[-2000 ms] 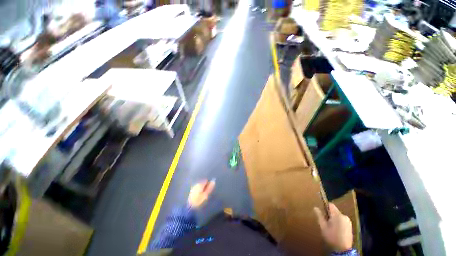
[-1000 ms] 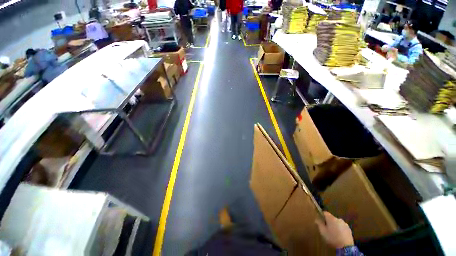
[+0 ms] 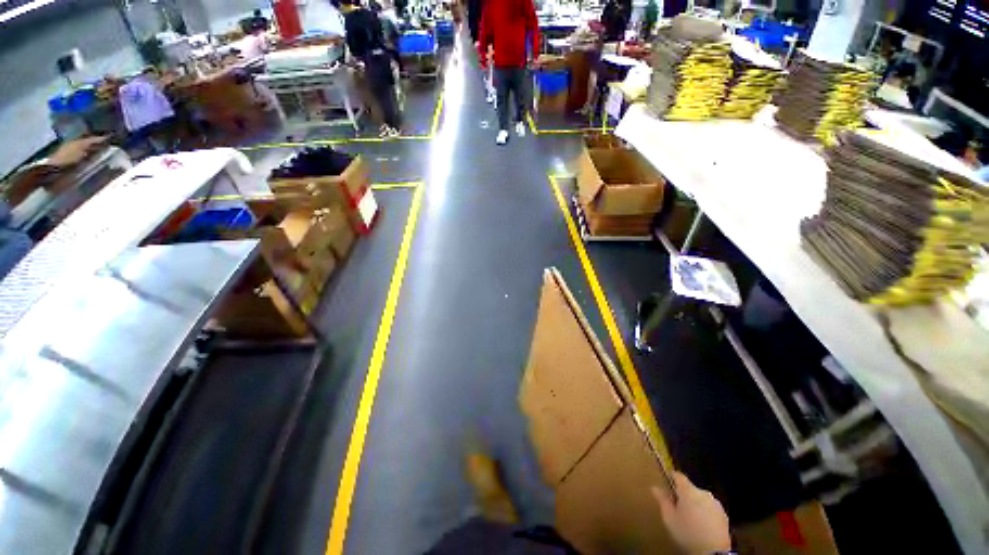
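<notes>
A flattened cardboard carton stands on edge like a board in the lower middle, at the right of the grey aisle. Its top edge runs from the middle down to my right hand, and a slit between flaps shows on its face. My right hand grips the carton's upper edge at the lower right. The carton's lower part is cut off by the picture's edge. My left hand is out of the picture.
A person in red and a person in dark clothes are ahead. Yellow lines edge the aisle. Open boxes and a stool stand right, beside a white table. A metal-topped table and cartons stand left.
The view has moved forward along the aisle; tables and boxes have shifted nearer or passed. The person in red appears larger. My right hand still holds the carton. My left hand, visible earliest, is gone from view.
</notes>
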